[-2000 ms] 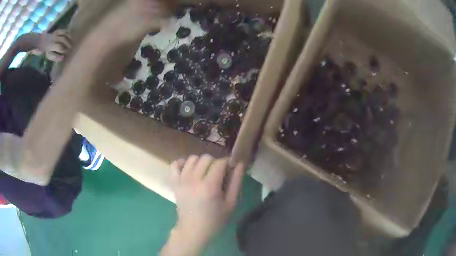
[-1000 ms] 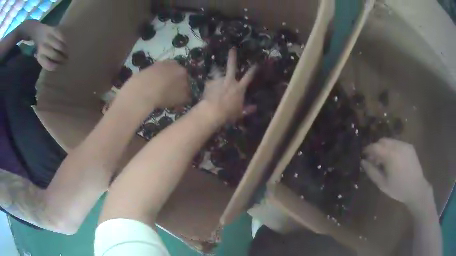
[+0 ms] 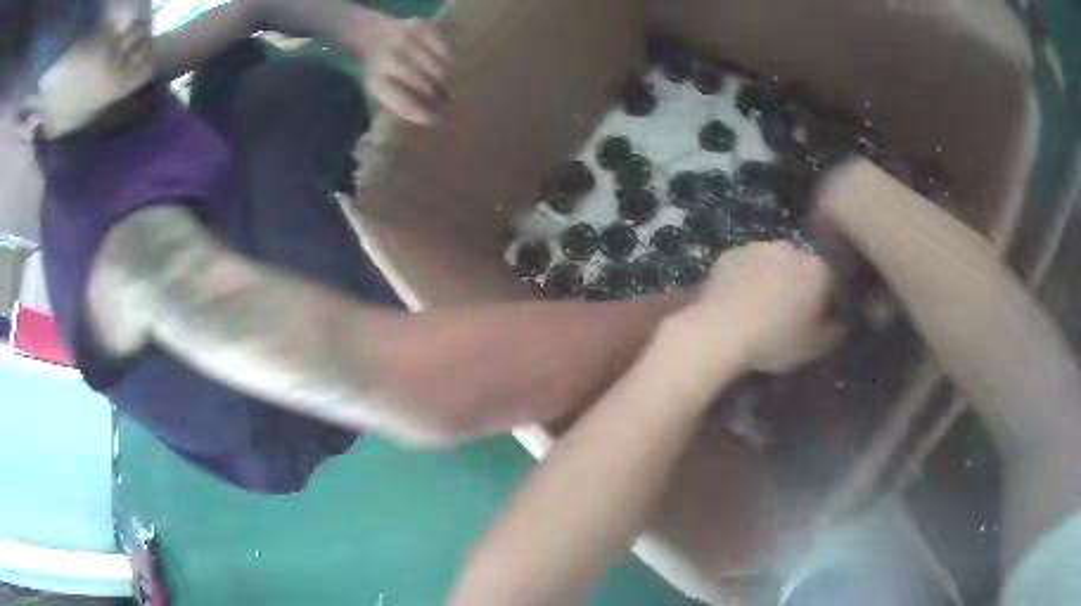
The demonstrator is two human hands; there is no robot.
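Observation:
An open brown carton point(image 3: 522, 107) stands in front of me, with black round discs point(image 3: 634, 201) spread on a white sheet point(image 3: 670, 124). The discs lie denser and darker towards the right. My left hand point(image 3: 776, 302) is inside the carton over the discs, its fingers curled down and hidden. My right hand point(image 3: 848, 195) reaches in from the right, blurred, its fingertips hidden among the dark discs. Whether either hand holds anything cannot be told.
A person in a purple sleeveless top point(image 3: 136, 178) crouches at the left. One of their hands point(image 3: 409, 71) rests on the carton's edge; their other arm point(image 3: 474, 361) reaches in beneath my left forearm. Green floor point(image 3: 296, 545) shows below. Blurred carton edges point(image 3: 901, 414) lie at lower right.
The view has swung left, so the disc carton now sits further right. My right hand has moved from the right carton into this one. My left hand's spread fingers have curled.

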